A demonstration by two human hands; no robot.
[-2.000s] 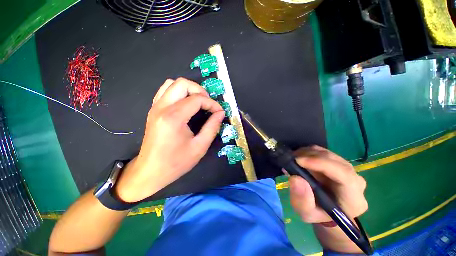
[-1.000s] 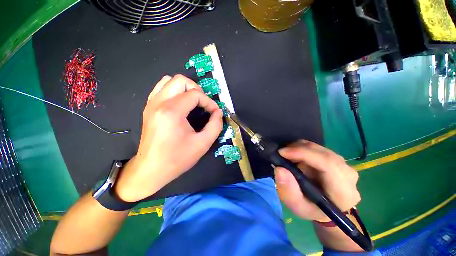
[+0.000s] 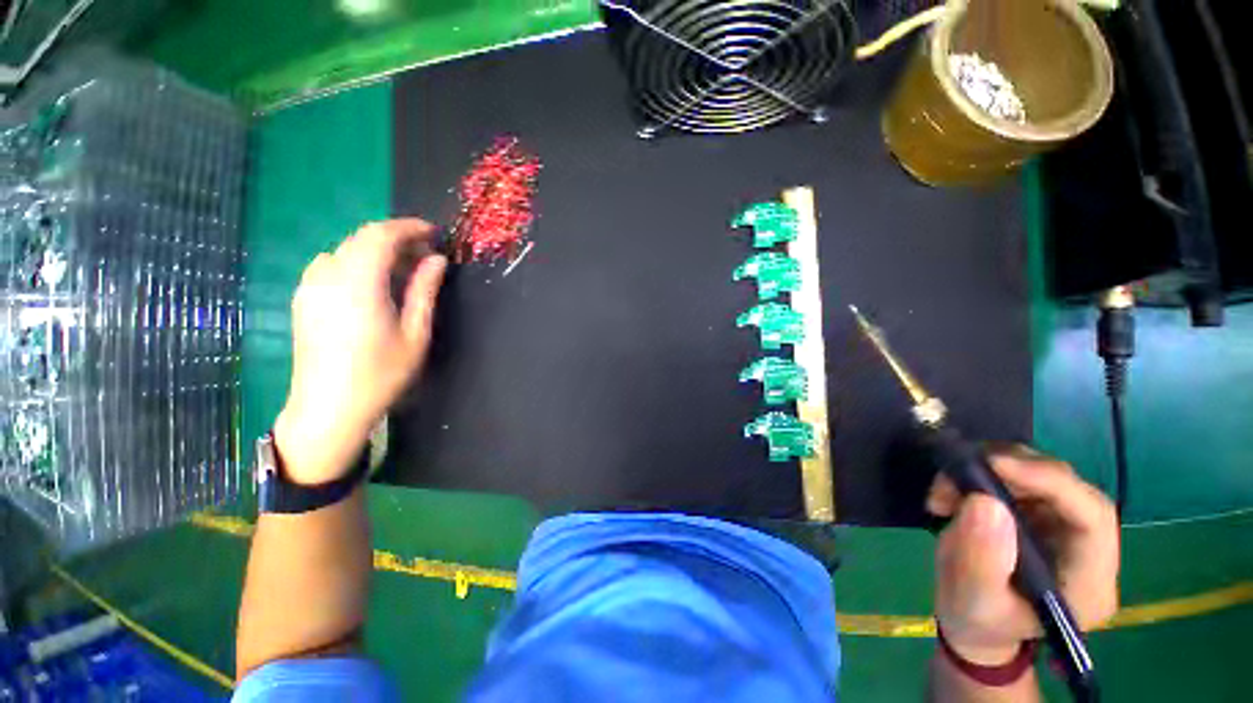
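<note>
Several small green circuit boards (image 3: 778, 324) stand in a row along the left edge of a narrow pale strip (image 3: 812, 343) on the black mat. My right hand (image 3: 1031, 556) holds the black soldering iron (image 3: 1010, 515), its thin tip in the air just right of the strip. A loose pile of red and black lead wires (image 3: 498, 199) lies at the upper left of the mat. My left hand (image 3: 368, 330) is at the pile's lower left edge, thumb and index fingertips close together. Whether a wire is between them is too small to tell.
A round fan guard (image 3: 735, 62) stands at the mat's top. A brownish-yellow tub (image 3: 955, 154) with whitish contents is right of it. A black soldering station (image 3: 1120, 179) with a cord plug (image 3: 1114, 332) is at far right. Stacked clear trays (image 3: 124, 302) stand at far left.
The view has shifted left. My left hand has left the boards and moved to the wire pile. My right hand has drawn the iron's tip back right, off the boards.
</note>
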